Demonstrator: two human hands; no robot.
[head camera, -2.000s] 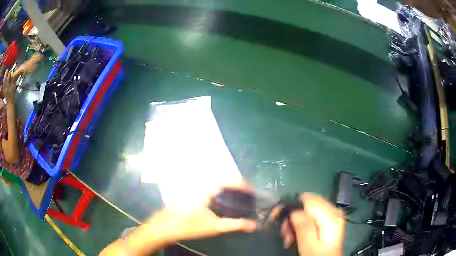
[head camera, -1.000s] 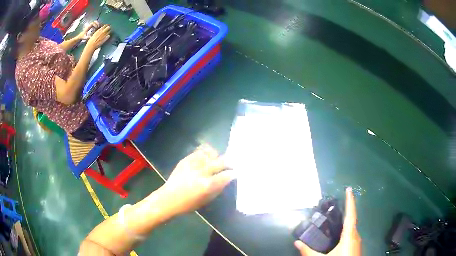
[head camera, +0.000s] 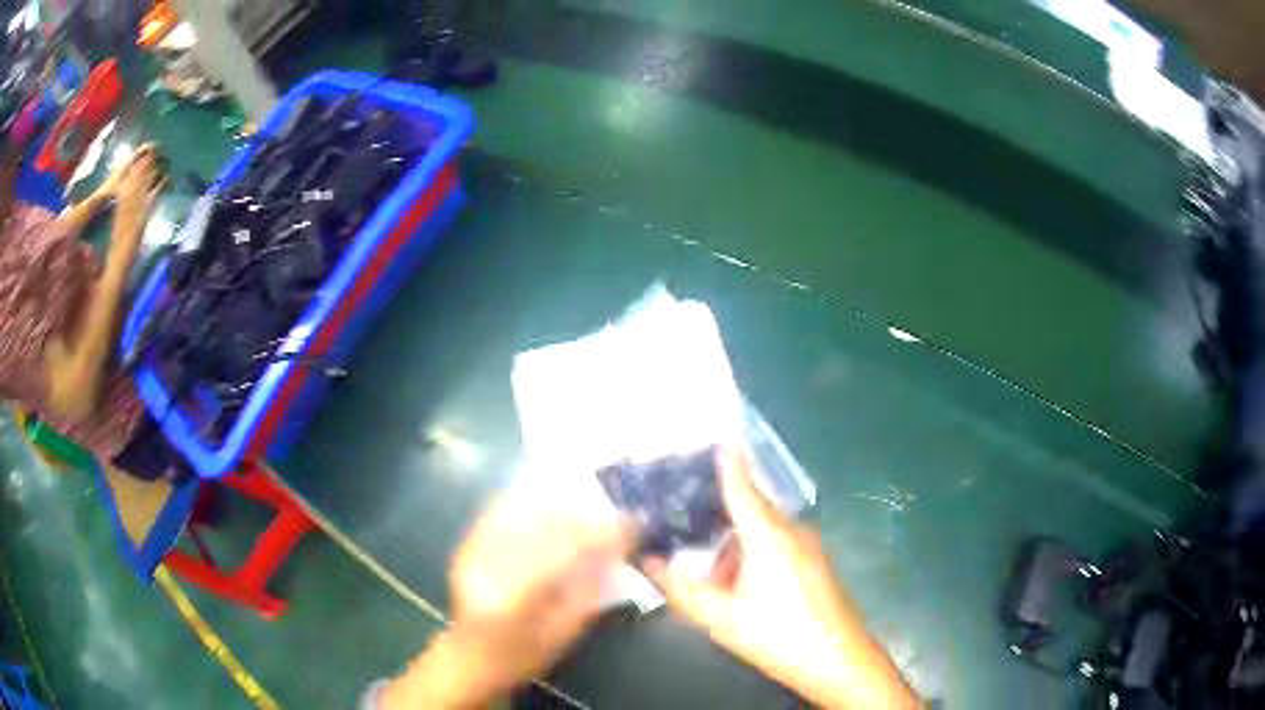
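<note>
A black power adapter is at the lower centre, over the near part of the glaring white sheets. My right hand holds it from the right, thumb and fingers around its side. My left hand is at the near left edge of the sheets, its fingers close to the adapter; blur and glare hide what they grip. A clear plastic bag shows as a shiny strip at the right edge of the sheets.
A blue basket full of black adapters stands at left on a red stool. A person in a patterned top sits beyond it. Loose adapters lie at lower right. The green conveyor belt runs beyond the seam.
My right hand has brought the adapter from the right of the sheets onto their near part. My left hand has moved close to the adapter. The camera view has shifted right.
</note>
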